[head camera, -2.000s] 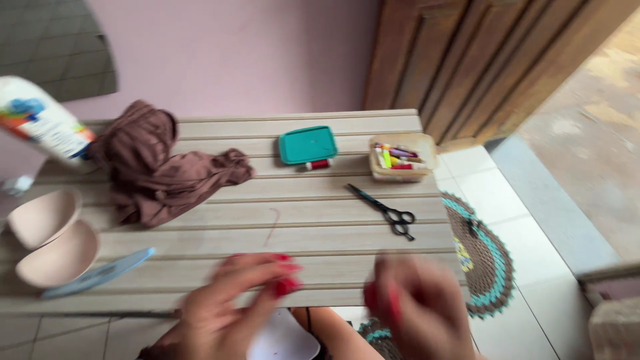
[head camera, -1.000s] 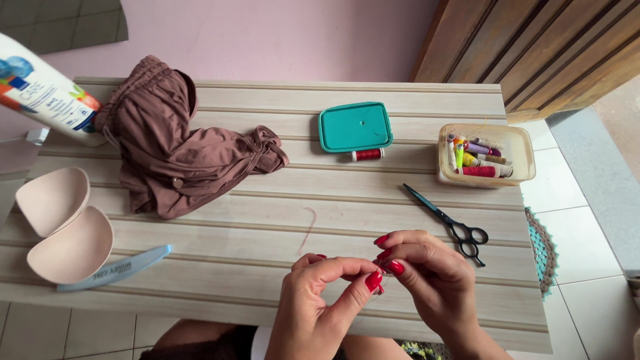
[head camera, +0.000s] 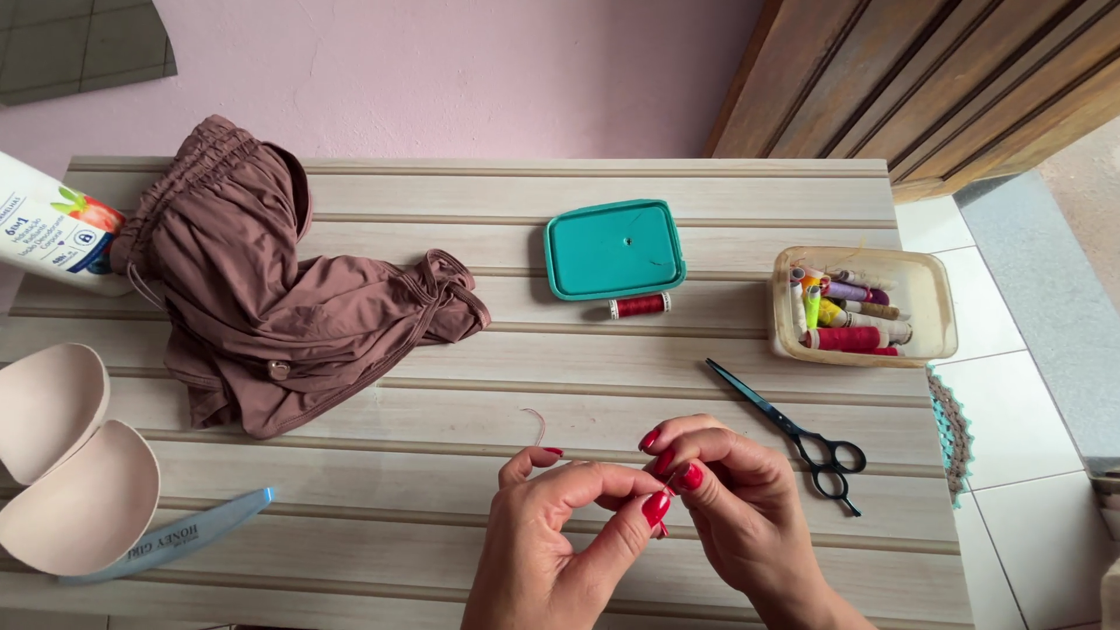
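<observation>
My left hand (head camera: 573, 525) and my right hand (head camera: 735, 499) meet over the near part of the slatted table (head camera: 350, 472), thumbs and forefingers pinched close together. Something thin and small is between the fingertips, perhaps a needle or thread end; it is too fine to tell. A thin reddish thread (head camera: 540, 424) curls on the table just beyond my left hand. Black scissors (head camera: 792, 429) lie to the right of my right hand, blades pointing away to the left. A dark red thread spool (head camera: 640, 305) rests against the near edge of a teal plastic lid (head camera: 615, 249).
A plastic box (head camera: 941, 306) of several thread spools stands at right. Brown gathered fabric (head camera: 262, 289) lies left, touching a white lotion bottle (head camera: 52, 227). Two beige bra cups (head camera: 79, 507) and a blue nail file (head camera: 184, 534) are at near left. A wooden door (head camera: 875, 87) stands beyond.
My hands, apart two seconds ago, have come together at the fingertips. The view has shifted. The scissors, lid, spool and fabric lie as before.
</observation>
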